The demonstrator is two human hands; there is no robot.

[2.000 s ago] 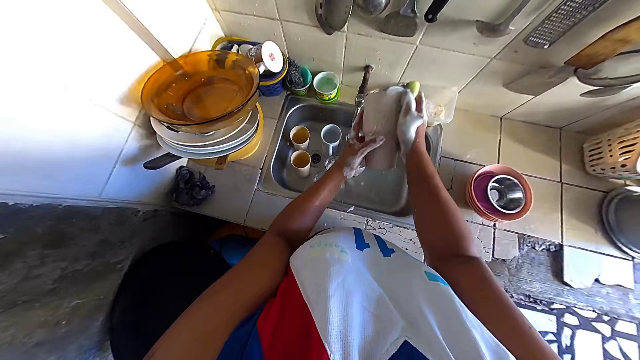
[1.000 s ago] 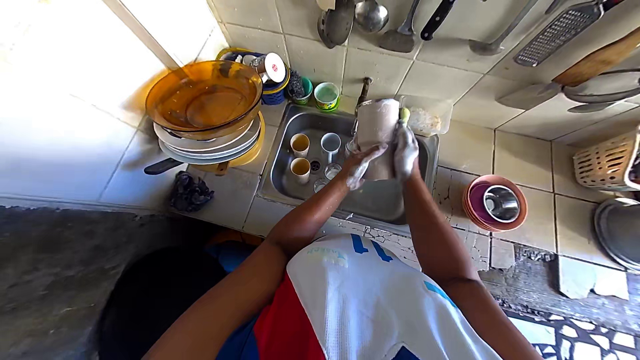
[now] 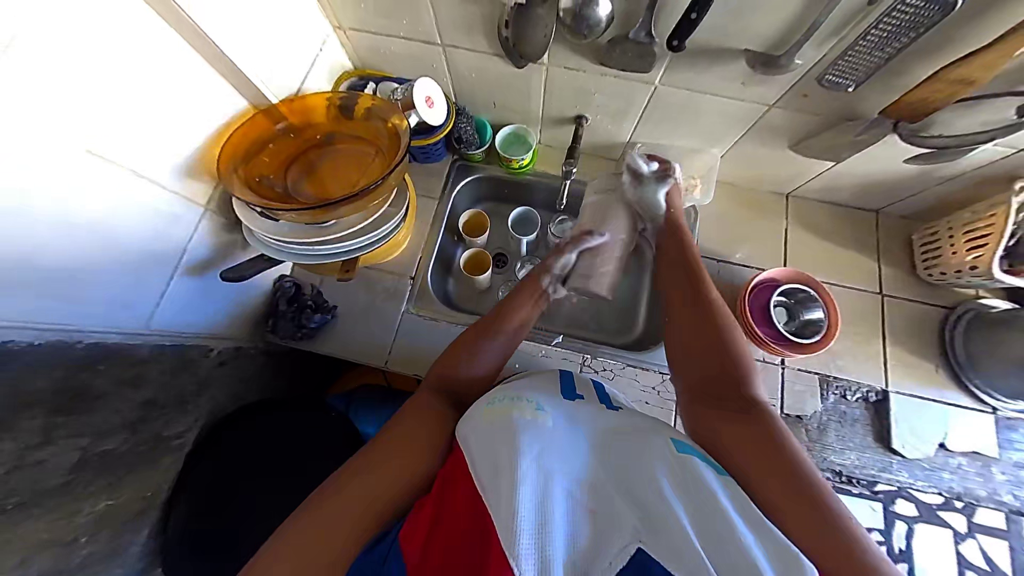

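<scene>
Over the right half of the steel sink (image 3: 444,276) I hold a soapy, pale, cylindrical container (image 3: 602,240), tilted and somewhat blurred. My left hand (image 3: 572,260), coated in suds, grips its lower left side. My right hand (image 3: 652,188) is thick with foam at its upper right; whether a sponge is in it cannot be told. In the sink's left half stand a yellow-lined cup (image 3: 474,227), a second such cup (image 3: 476,266) and a white mug (image 3: 524,226). Clear glasses (image 3: 561,228) are beside them, partly behind my left hand. The faucet (image 3: 572,160) is above.
An amber glass bowl (image 3: 316,152) rests on stacked plates (image 3: 320,240) at the left, near a crumpled black plastic bag (image 3: 298,308). A green tub (image 3: 516,148) is behind the sink. Stacked bowls with a metal cup (image 3: 798,313) stand right. Utensils (image 3: 632,48) hang on the tiled wall.
The container has gone from nearly upright to tilted, its lower end toward the lower left. My right hand has moved up along it, while my left hand stays at its lower left side.
</scene>
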